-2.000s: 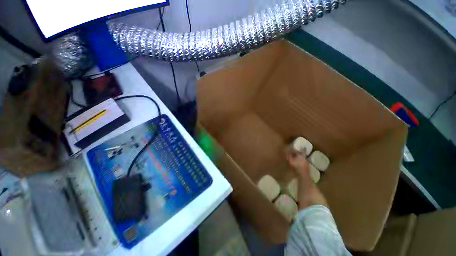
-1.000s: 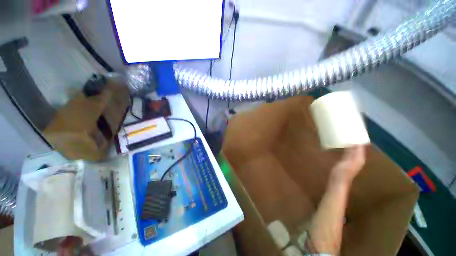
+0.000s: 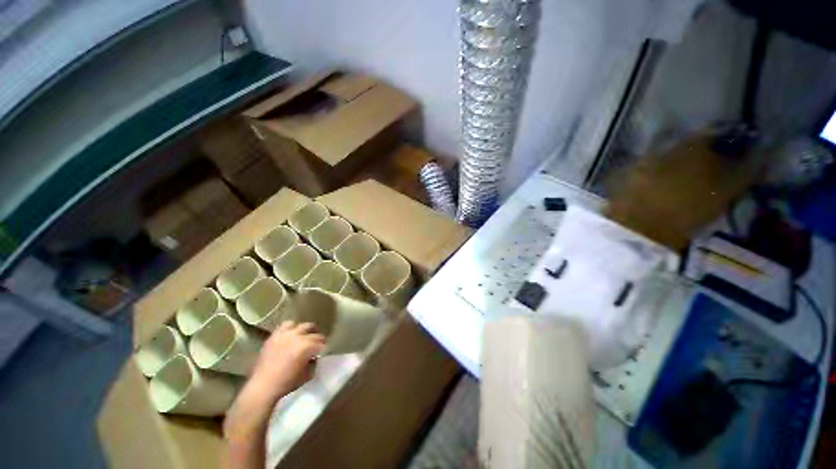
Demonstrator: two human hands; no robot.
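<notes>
My left hand (image 3: 286,359) is over the open carton (image 3: 385,403) on the left, its fingers at the rim of a cream hollow container (image 3: 353,325) that lies tilted above the others. Several containers (image 3: 220,339) stand in rows in this carton, open ends up. Another cream container (image 3: 532,389) is upright at the bottom centre, in front of the white table. My right hand is not clearly visible; what holds this container is hidden or cut off. The white fixture (image 3: 596,275) on the perforated plate (image 3: 500,266) has no container on it.
A silver ribbed duct (image 3: 495,101) hangs behind the table (image 3: 445,307). A closed-looking carton (image 3: 339,124) stands behind the open one, near a green-topped bench (image 3: 137,142). A blue mat (image 3: 733,366) with a black block (image 3: 701,412) and a small brown box (image 3: 683,188) are right.
The view has swung left from the right-hand carton to the left one. The container has left the fixture. My left hand has moved from the fixture to the left carton with a container.
</notes>
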